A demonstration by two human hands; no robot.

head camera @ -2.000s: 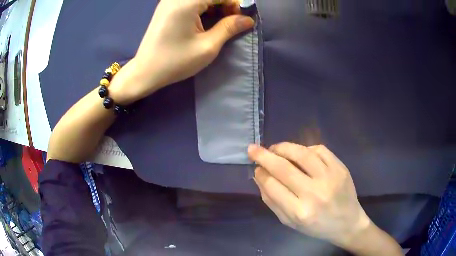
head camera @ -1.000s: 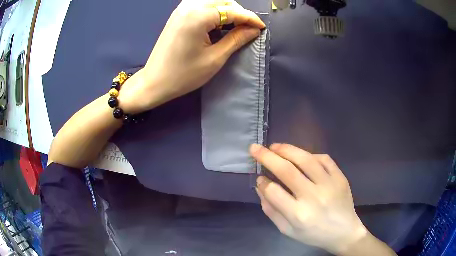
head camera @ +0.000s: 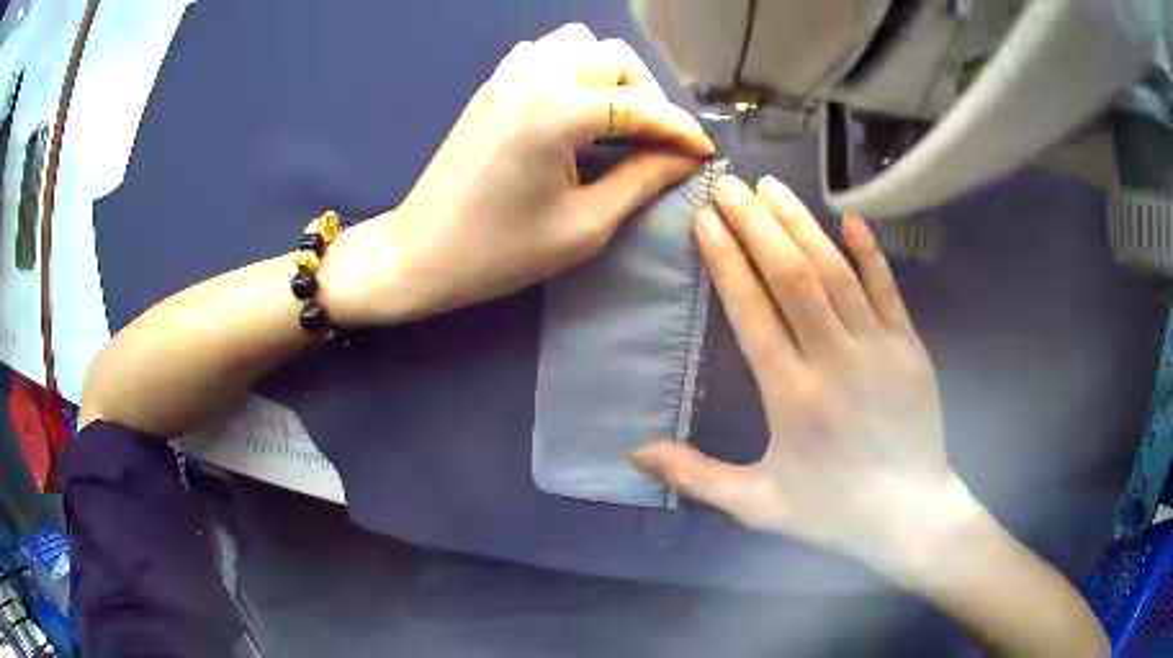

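The dark navy-purple garment panel (head camera: 425, 424) lies flat under both hands. The silver-grey pocket piece (head camera: 611, 373) lies on it, its stitched right edge running up towards the needle area. My left hand (head camera: 527, 193) pinches the top of that edge between thumb and forefinger. My right hand (head camera: 836, 386) lies flat with fingers spread, fingertips near the top of the stitched edge and thumb on the piece's lower right part. The needle area (head camera: 727, 113) is just beyond my left fingertips; its details are too small to tell.
The cream-white sewing machine head (head camera: 1016, 116) is at the upper right, with a ribbed knob (head camera: 907, 238) under it. A printed ruler scale (head camera: 277, 444) shows on the white table edge. A red item (head camera: 39, 431) is at the left, a blue basket (head camera: 1138, 591) at the lower right.
The view has shifted, bringing in the machine head. The cloth and my left hand appear lower in view. My right hand has moved up from the piece's bottom end and spread its fingers along the edge.
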